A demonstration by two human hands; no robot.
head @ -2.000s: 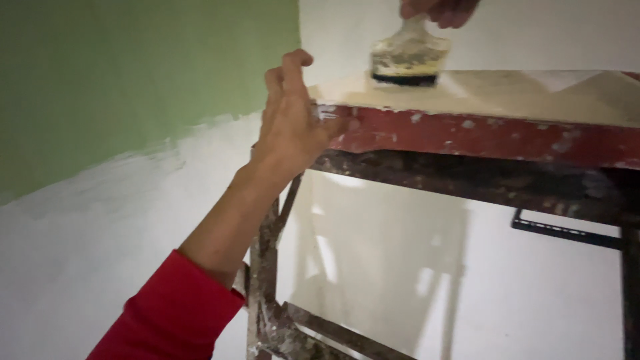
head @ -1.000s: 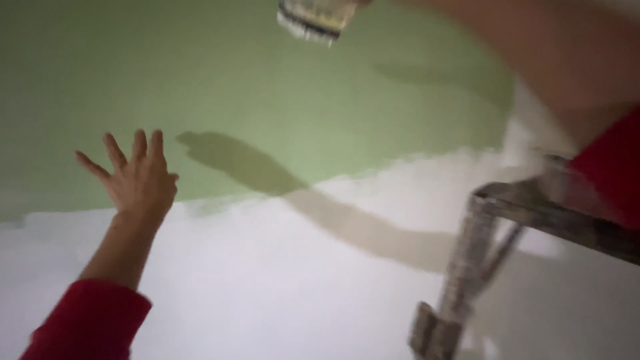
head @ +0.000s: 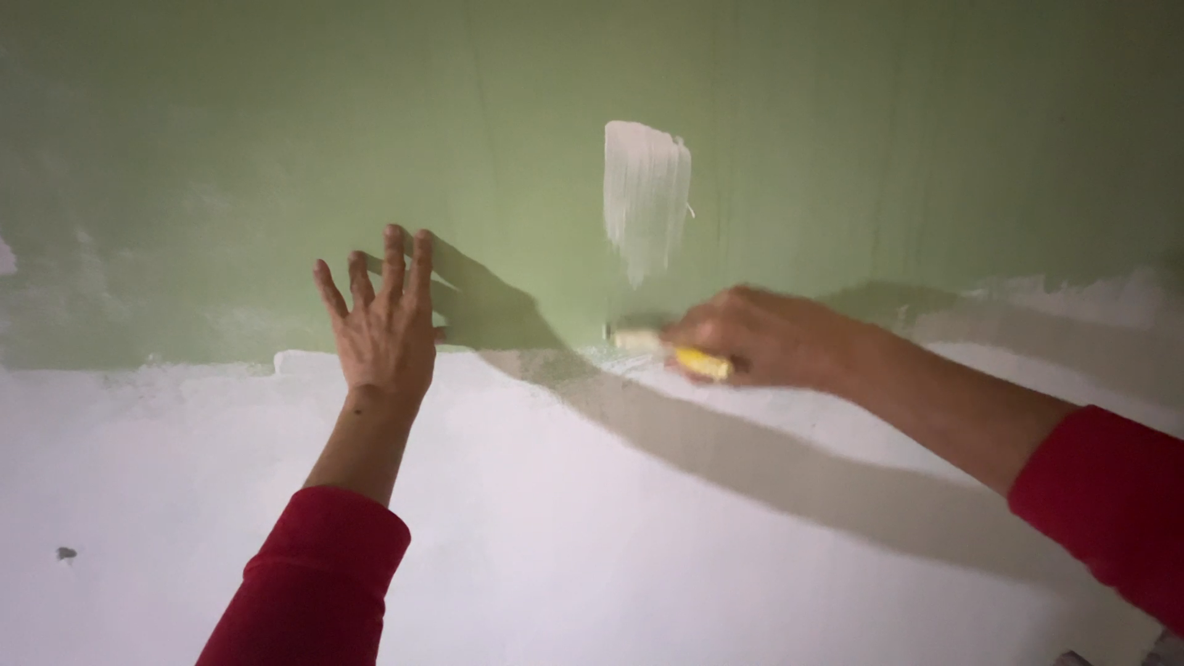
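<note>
My left hand (head: 387, 338) is spread with its fingers apart against the wall, across the edge between the green paint (head: 518, 157) and the white paint (head: 518, 555). It holds nothing. To its right, my right hand (head: 758, 338) grips a paintbrush (head: 638, 339) with a yellow handle part, blurred by motion. The bristles lie at the wall close to the green and white border. Above the brush, a streaky patch of fresh white paint (head: 646, 185) stands on the green.
A small dark mark (head: 66, 553) shows on the white wall at the lower left. Part of a dark, paint-spotted object (head: 1164, 649) shows in the bottom right corner. Shadows of my arms fall across the wall.
The brush, over the red-edged board two seconds ago, is now at the wall in my right hand. My left hand has left the board's edge. The view has turned far to the wall.
</note>
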